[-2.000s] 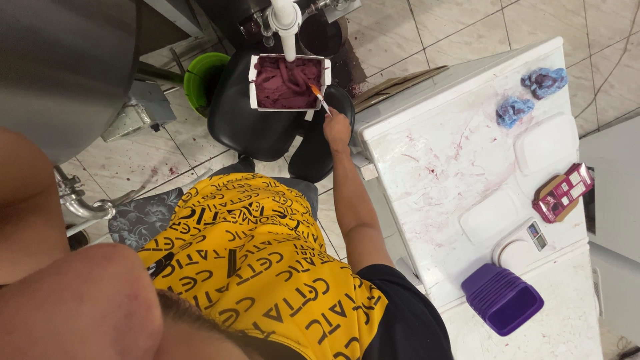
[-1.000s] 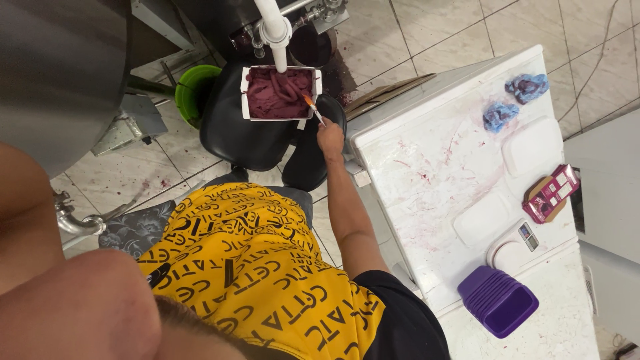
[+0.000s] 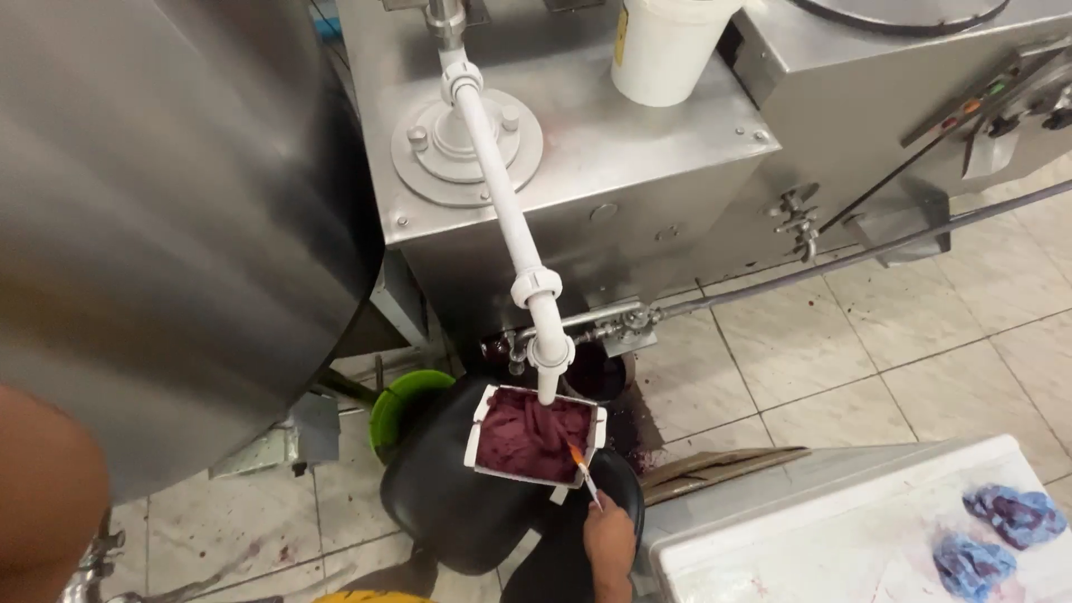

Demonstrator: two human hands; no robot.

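Note:
A white box (image 3: pixel 536 479) filled with thick dark-purple paste (image 3: pixel 519 435) rests on a black chair seat (image 3: pixel 435 502). Above the paste ends a white plastic pipe (image 3: pixel 502 193) that runs down from a steel machine. My right hand (image 3: pixel 609 536), at the bottom, is closed around the pale handle of a spatula (image 3: pixel 584 469), whose orange head touches the paste near the box's right side. My left hand is out of view; only bare skin, perhaps a shoulder or upper arm, shows at the left edge.
A large steel tank (image 3: pixel 167 209) fills the left. On the steel machine (image 3: pixel 586 151) stands a white bucket (image 3: pixel 670 50). A green bucket (image 3: pixel 410 410) and a dark container (image 3: pixel 596 373) are on the tiled floor. Crumpled blue cloths (image 3: pixel 971 565) lie on a white top (image 3: pixel 837 536) at right.
The view has swung up considerably, bringing the machine and the whole pipe into sight. My right hand still holds the spatula at the box's right side.

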